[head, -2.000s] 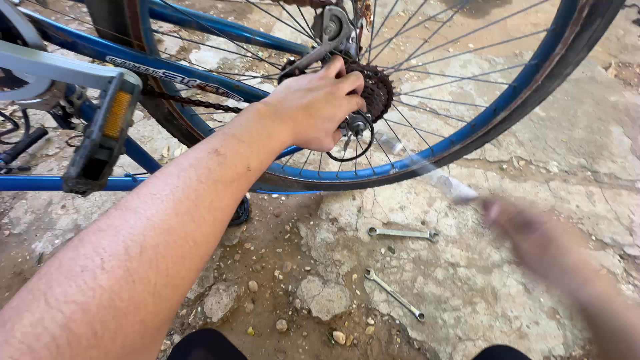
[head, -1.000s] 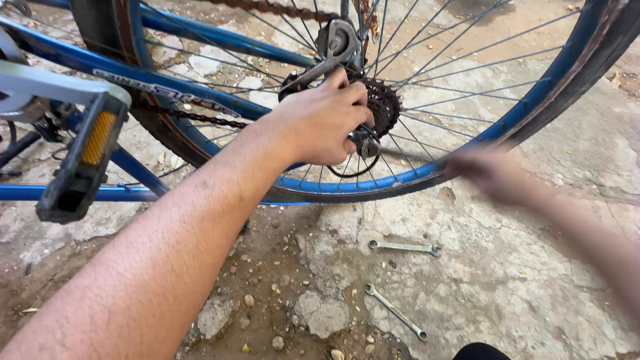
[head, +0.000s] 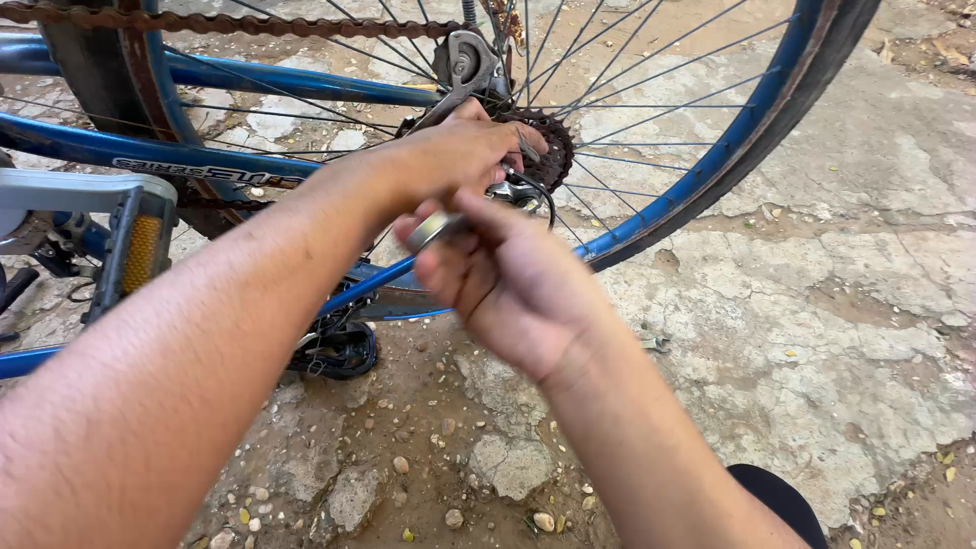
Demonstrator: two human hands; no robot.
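The rear derailleur (head: 465, 65) of an upturned blue bicycle is beside my left hand (head: 488, 145), whose fingers are curled at the rusty rear sprocket (head: 560, 152) and the cable end; what they grip is hidden. Below it, my right hand (head: 503, 282) is palm up, its thumb and fingers closed on a blurred small metal tool (head: 435, 229) with a round, shiny end. A thin metal piece (head: 528, 146) shows by my left fingertips. One end of a wrench (head: 656, 345) shows on the ground past my right forearm.
The spoked rear wheel with its blue rim (head: 656, 210) stands behind my hands. A rusty chain (head: 267, 27) runs across the top. A pedal with an amber reflector (head: 141, 252) is at the left, and a black pedal (head: 343, 354) is lower down. The ground is cracked concrete with pebbles.
My right hand has moved left, from beside the wheel to just below my left hand, and turned palm up. My right forearm now covers most of the two wrenches' area.
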